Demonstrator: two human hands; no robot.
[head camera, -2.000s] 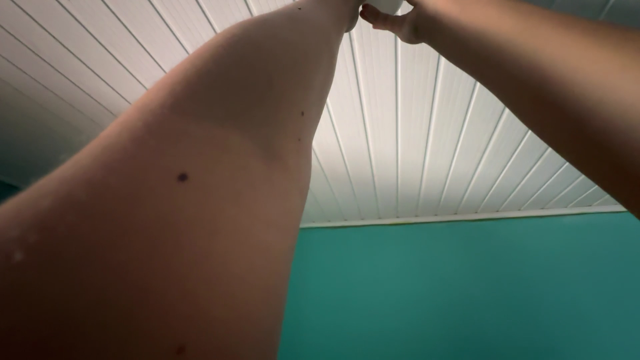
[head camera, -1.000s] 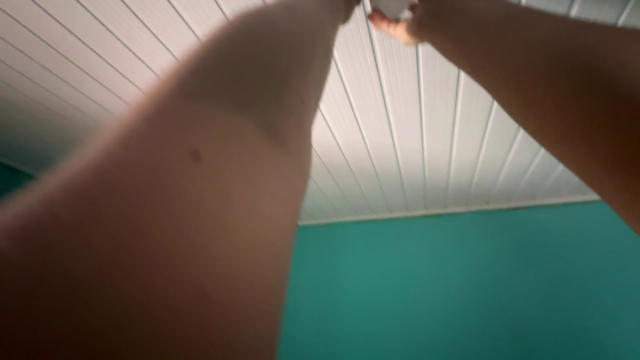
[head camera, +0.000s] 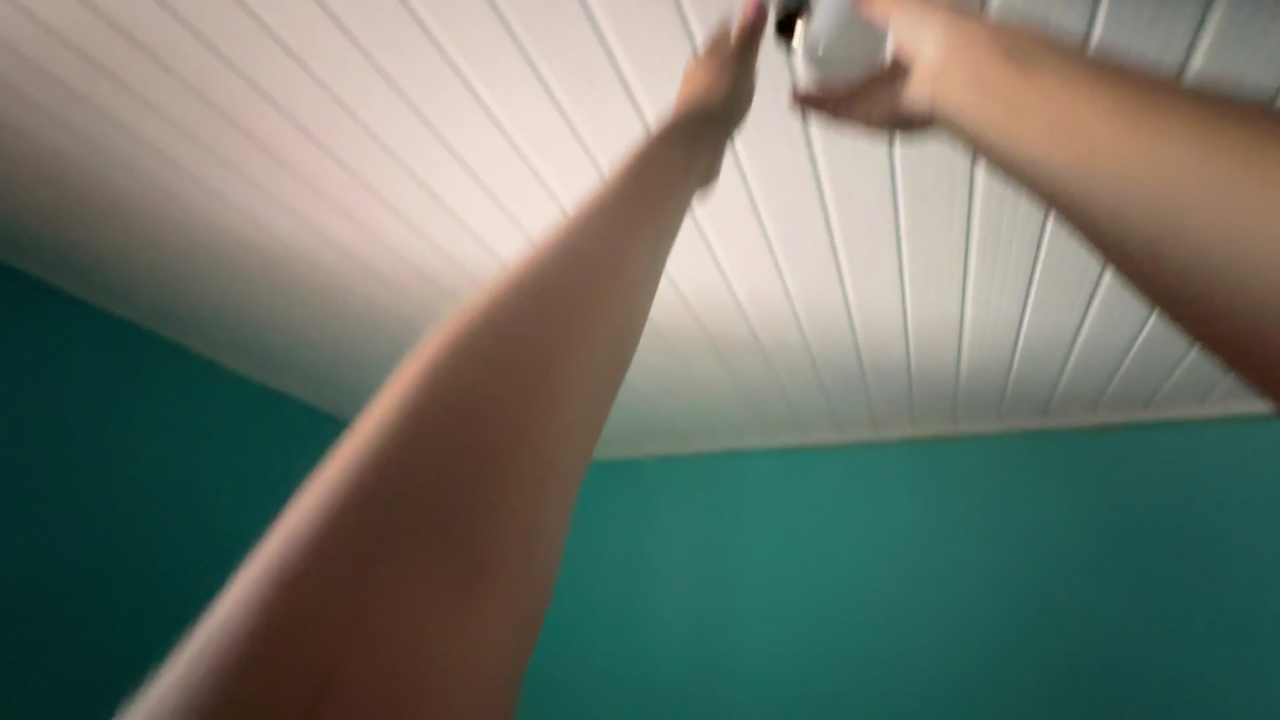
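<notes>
Both my arms reach up toward a white panelled ceiling. My right hand (head camera: 890, 80), at the top edge right of centre, is wrapped around a smooth, rounded white object (head camera: 845, 45); blur hides what exactly it is. A small dark part with a shiny rim (head camera: 790, 22) shows at the object's left side. My left hand (head camera: 720, 90) is raised just left of it, with a gap of ceiling between hand and object. Its fingertips reach the frame's top edge, so whether that hand holds anything cannot be told.
White ceiling boards (head camera: 560, 130) with narrow grooves run overhead. They meet a teal wall (head camera: 900, 580) along a thin pale trim (head camera: 1000, 430), and a darker teal wall (head camera: 130, 450) stands at the left.
My left hand, mostly out of frame before, now shows apart from my right hand. More of the white object is in sight. The view has shifted, with more of the left wall showing.
</notes>
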